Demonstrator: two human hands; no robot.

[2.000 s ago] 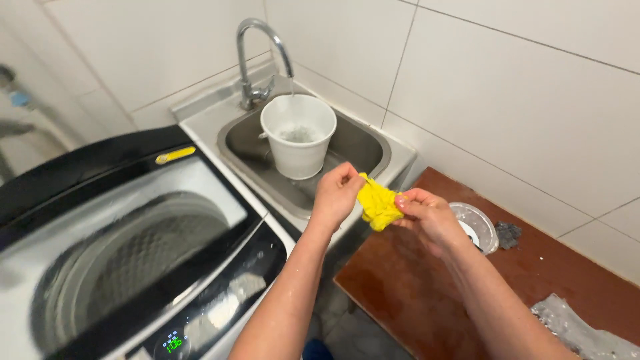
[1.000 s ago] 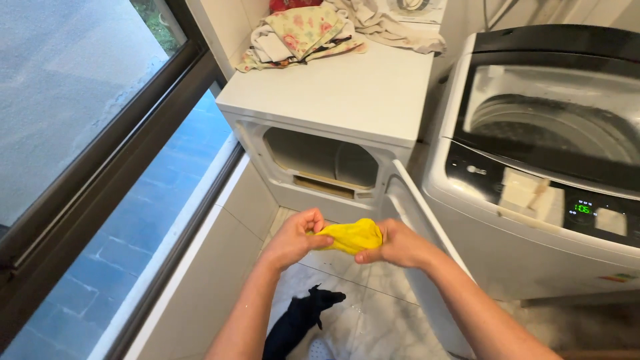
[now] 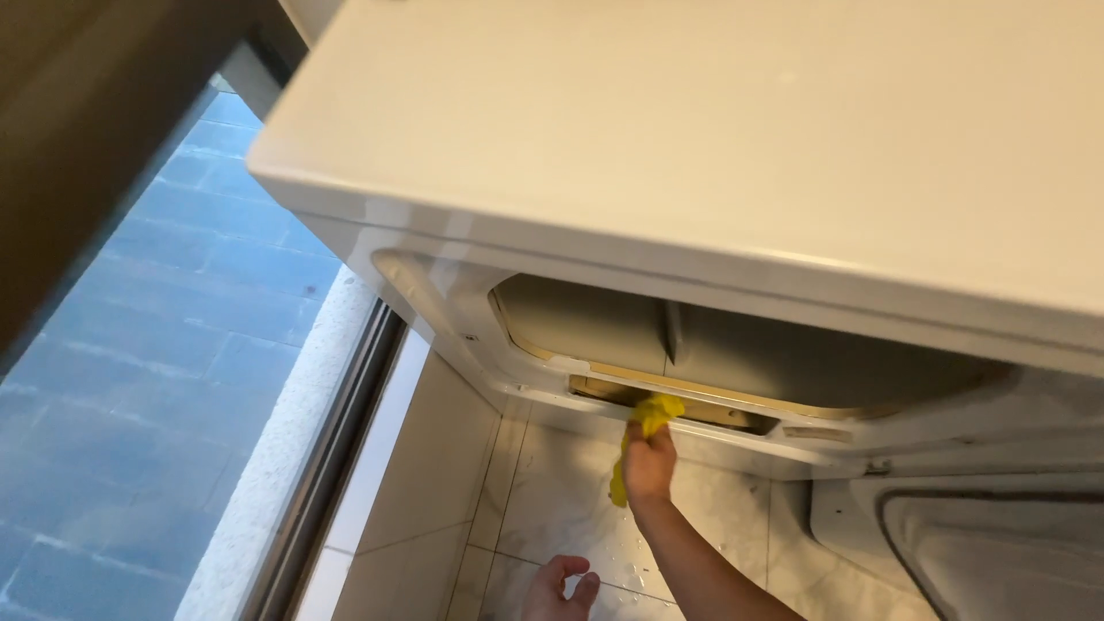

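Observation:
A yellow cloth (image 3: 657,412) is bunched in my right hand (image 3: 649,466), and a tail of it hangs down on the left side of the hand. The top of the cloth is at the narrow slot (image 3: 733,417) in the lower front frame of a white front-loading dryer (image 3: 690,164); whether it touches the rim I cannot tell. Lower down, my left hand (image 3: 561,591) is over the floor, holding nothing, thumb and fingers apart. Above the slot is the dryer's drum (image 3: 586,323), with a fin inside.
The dryer's door (image 3: 1000,543) hangs open at the lower right. Water drops lie on the marble-patterned tile floor (image 3: 638,552). A dark window frame (image 3: 112,129) and its sill run along the left, with blue-looking paving (image 3: 172,302) beyond the glass.
The view has swung from the sink to the dryer and come closer. Both hands held the yellow cloth before; now only my right hand does, at the slot, and my left hand has let go.

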